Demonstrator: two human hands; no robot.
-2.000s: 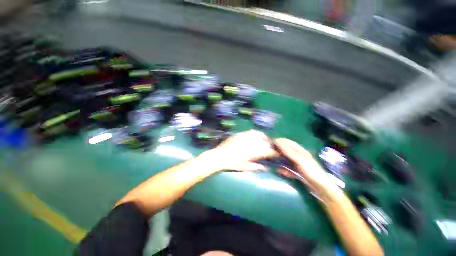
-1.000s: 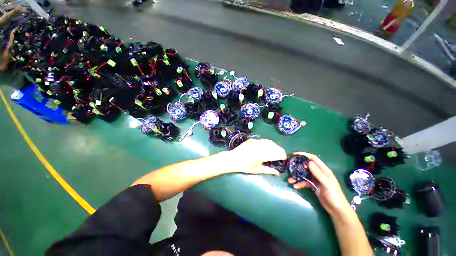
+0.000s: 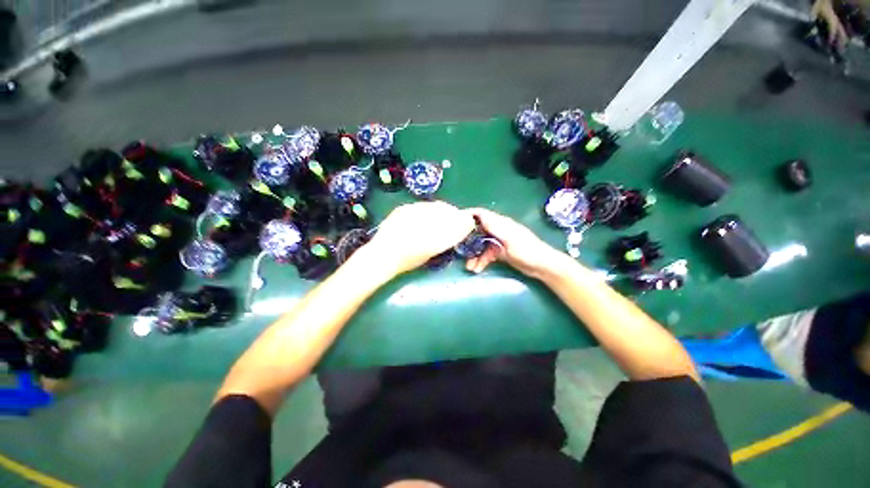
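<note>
My left hand (image 3: 424, 232) and my right hand (image 3: 500, 239) meet over the middle of the green bench (image 3: 458, 329). Together they hold a small dark, partly assembled unit (image 3: 469, 246) with a thin pale wire. The fingers hide most of the unit. A dark part also shows under my left hand. Just left of that hand, a black ring (image 3: 355, 244) lies among black bodies. Round blue-white circuit boards (image 3: 279, 238) lie on and beside these bodies.
Many black bodies with wires (image 3: 114, 229) are piled at left. At right are another board (image 3: 567, 207), two black sleeves (image 3: 733, 246), a small black cap (image 3: 797, 172), a clear plastic cup (image 3: 665, 119) and a white post (image 3: 677, 62). A person's sleeve (image 3: 839, 348) shows at the right edge.
The view has turned to the right and straightened, so the bench now runs across the picture. Both hands remain together on the dark unit, now more covered by the fingers.
</note>
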